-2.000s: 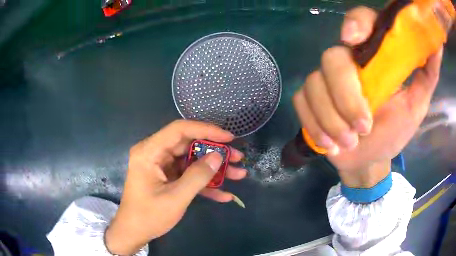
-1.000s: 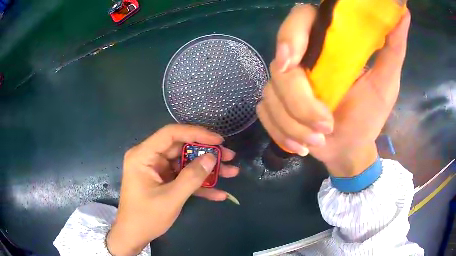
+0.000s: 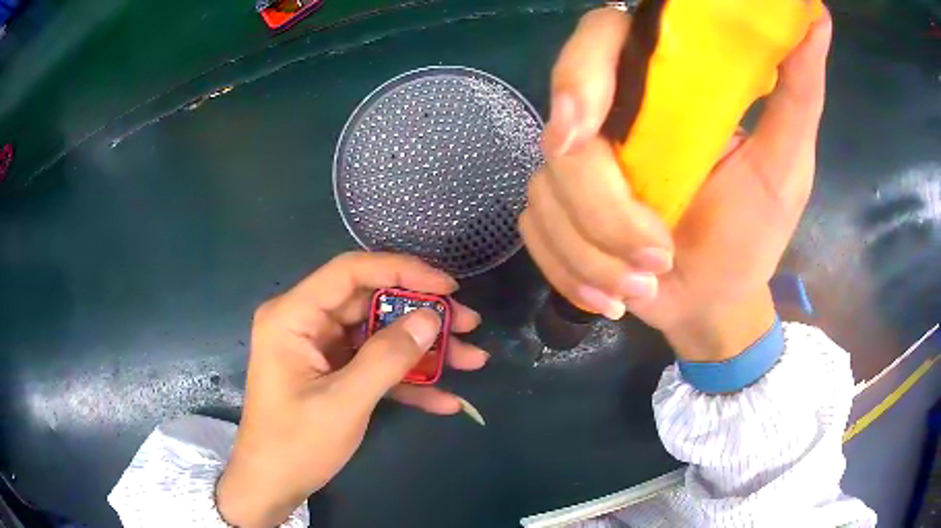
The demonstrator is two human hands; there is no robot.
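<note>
My left hand (image 3: 341,356) holds a red housing (image 3: 434,368) by its edges, open side up. The thumb presses over a blue circuit board (image 3: 396,308) inside it. My right hand (image 3: 640,227) is closed around a yellow electric screwdriver (image 3: 712,98) with a black strip. Its dark nose (image 3: 565,322) points down at a patch of silvery screws (image 3: 598,338) on the mat, to the right of the housing. The bit tip is too small to make out clearly. A round grey screw plate (image 3: 439,170) with rows of small holes lies just beyond my left hand.
Another red housing (image 3: 291,12) lies at the top edge, and a red piece (image 3: 5,160) is cut off at the left edge. The dark green mat (image 3: 155,268) has a curved ridge beyond the plate. A pale strip (image 3: 604,499) edges the bench at the bottom right.
My right hand and the screwdriver have moved left, with the nose over the screw patch. My left hand still holds the housing, slightly further left. The far red housing has shifted right and up.
</note>
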